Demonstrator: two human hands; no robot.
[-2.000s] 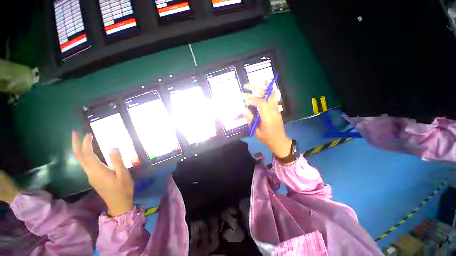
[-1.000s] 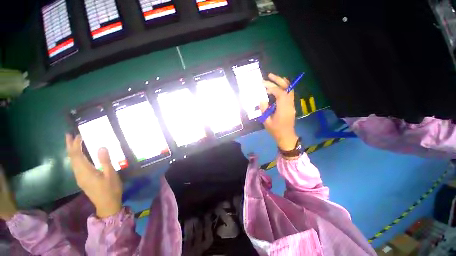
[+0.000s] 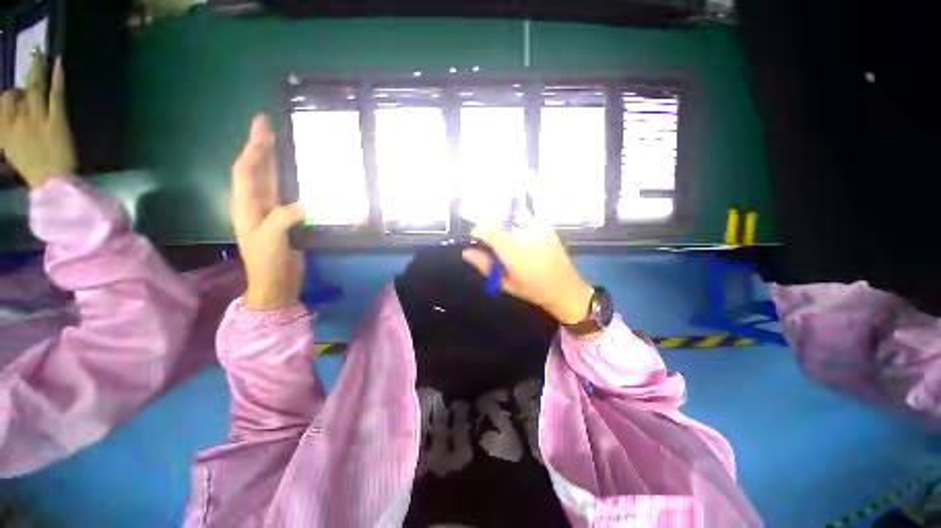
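Observation:
A wide dark phone tray lies in front of me with several bright white phone screens side by side. The rightmost phone shows rows of text; the middle screens are washed out by glare. My left hand is at the tray's left end, fingers up, thumb near the lower edge of the leftmost phone, holding nothing. My right hand is over the tray's front edge below the middle phones, holding a blue pen, partly hidden by the fingers. Whether a fingertip touches a screen is unclear.
The tray lies on a green bench mat. Another person's hand is at a screen on the far left, and a pink sleeve shows at the right. Two yellow posts stand at the bench's front edge. Blue floor with yellow-black tape lies below.
The view has turned and shifted, so the tray now looks level and the rear tray is out of view. My right hand with the pen has moved left from the rightmost phone to the middle ones.

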